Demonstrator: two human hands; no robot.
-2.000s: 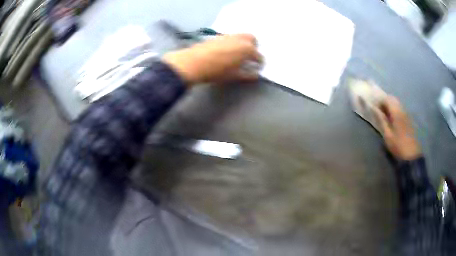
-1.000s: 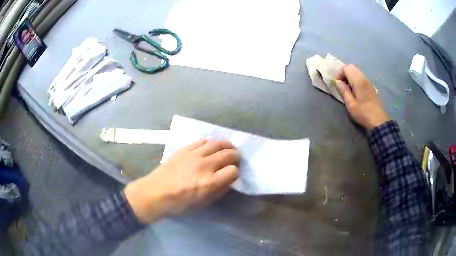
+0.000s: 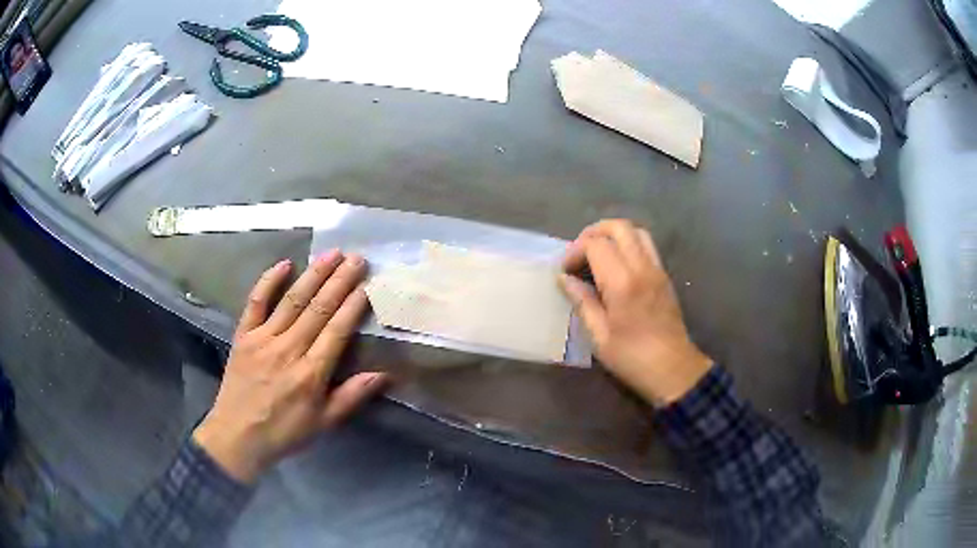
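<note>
A pale grey-white fabric piece (image 3: 339, 230) lies flat on the grey table cover. A beige piece (image 3: 482, 305) with a pointed left end lies on top of it. A flat template strip (image 3: 246, 217) sticks out to the left, its rounded end taped; the rest is hidden by the fabric. My left hand (image 3: 305, 353) lies with fingers spread, fingertips on the fabric's left end. My right hand (image 3: 627, 294) has its thumb and index finger closed at the right edge of the beige piece and fabric.
Finished white strips (image 3: 134, 128) lie fanned at upper left. Green-handled scissors (image 3: 249, 48) lie beside a white stack (image 3: 412, 43). Beige stock (image 3: 632, 102) lies at upper right. A white looped band (image 3: 833, 112) is at far right, and an iron (image 3: 866, 321) stands below it.
My right hand has left the beige stock and come to the fabric, where a beige piece now lies. My left hand has moved to the fabric's left end. The view has shifted, showing the iron more fully.
</note>
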